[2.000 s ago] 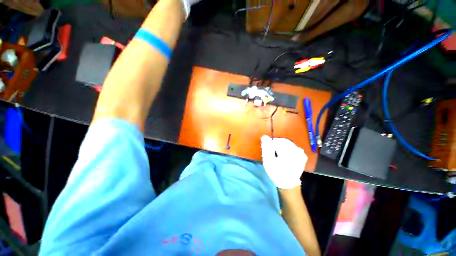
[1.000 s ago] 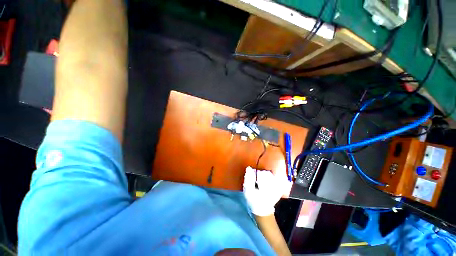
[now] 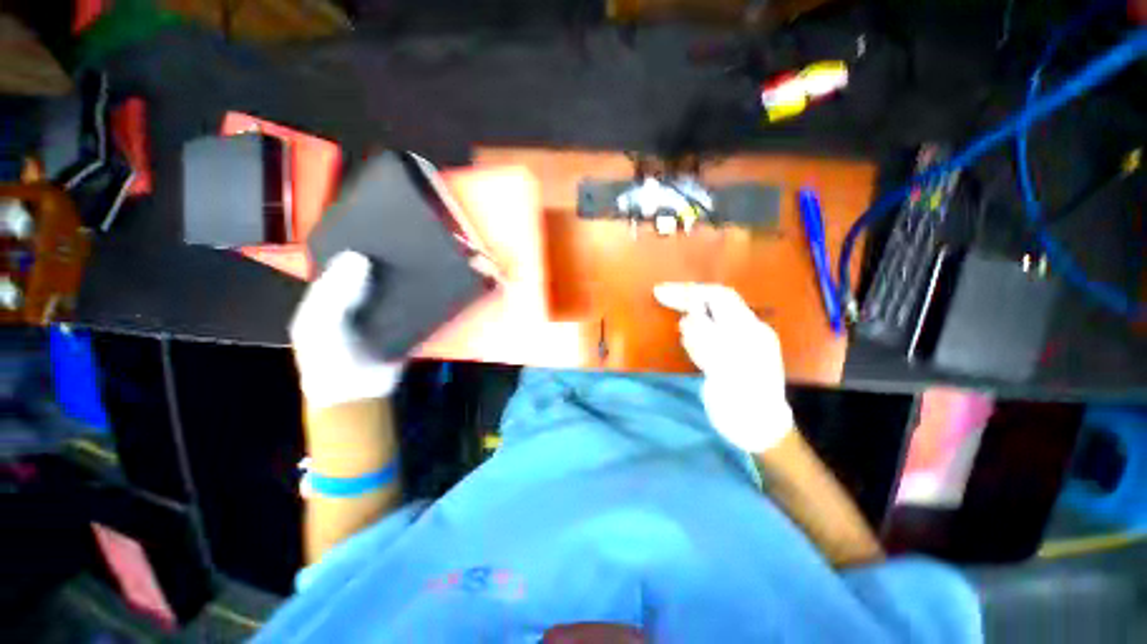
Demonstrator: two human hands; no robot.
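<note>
My gloved left hand [image 3: 337, 333] holds a black set-top box [image 3: 400, 258], tilted, left of the work mat [image 3: 704, 296]. A pale salmon sheet [image 3: 509, 252] shows beside and below the box, over the mat's left part; I cannot tell whether it is held too. The connector fixture [image 3: 752, 204], a dark bar with a silvery-white plug cluster [image 3: 667, 199], lies at the mat's far edge. My gloved right hand [image 3: 736, 365] is over the mat's near right part, thumb and fingertips close together; whether they hold a thin lead is unclear.
Another box [image 3: 227, 191] lies on a red pad [image 3: 315, 170] at left. A blue pen [image 3: 820, 258], a remote [image 3: 906, 258] and a dark box [image 3: 996, 315] lie at right. A blue cable [image 3: 994, 138] loops there. Red and yellow plugs [image 3: 805, 88] lie beyond the mat.
My left arm has come back from the far left, and the left hand now shows with a box in it. The salmon sheet has appeared over the mat's left side. The view has shifted.
</note>
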